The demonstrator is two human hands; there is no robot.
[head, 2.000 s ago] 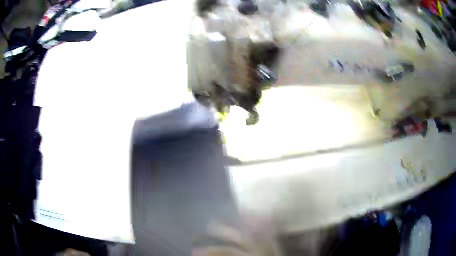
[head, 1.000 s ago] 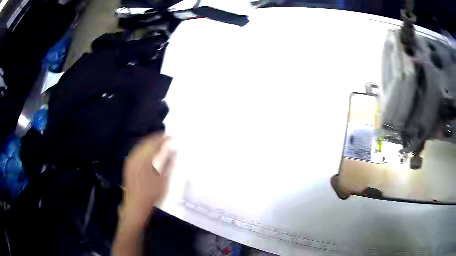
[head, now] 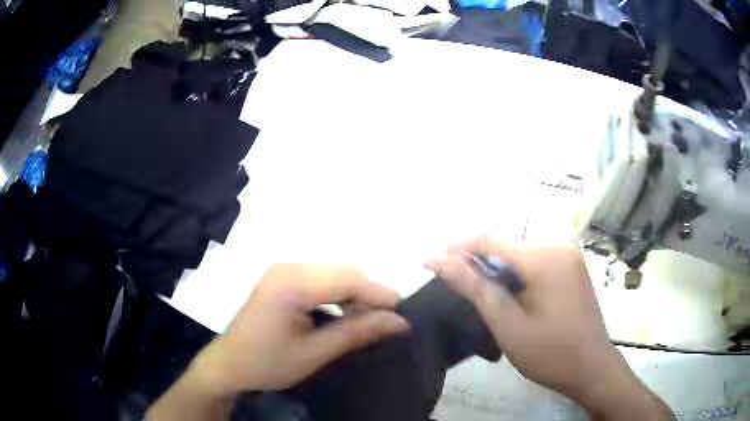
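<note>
A black fabric piece [head: 370,378] hangs over the table's near edge, between my hands. My left hand [head: 329,321] pinches its upper left edge between thumb and fingers. My right hand [head: 526,308] holds its upper right corner near the thumb and fingertips. A small dark, shiny object [head: 497,271] shows in the fingers of my right hand; I cannot tell what it is. The lower part of the fabric is cut off by the picture's edge.
The off-white sewing machine head [head: 625,181] stands at right, over its cream bed [head: 674,300]. A black heap of cut pieces [head: 148,156] with jagged edges lies at the left of the white table [head: 395,164]. Dark and white strips [head: 349,39] lie at the far edge. Blue plastic [head: 72,64] shows far left.
My right hand has come into view, and my left hand has moved right from the table's left edge. Both now hold a black fabric piece. The piece at the needle no longer shows.
</note>
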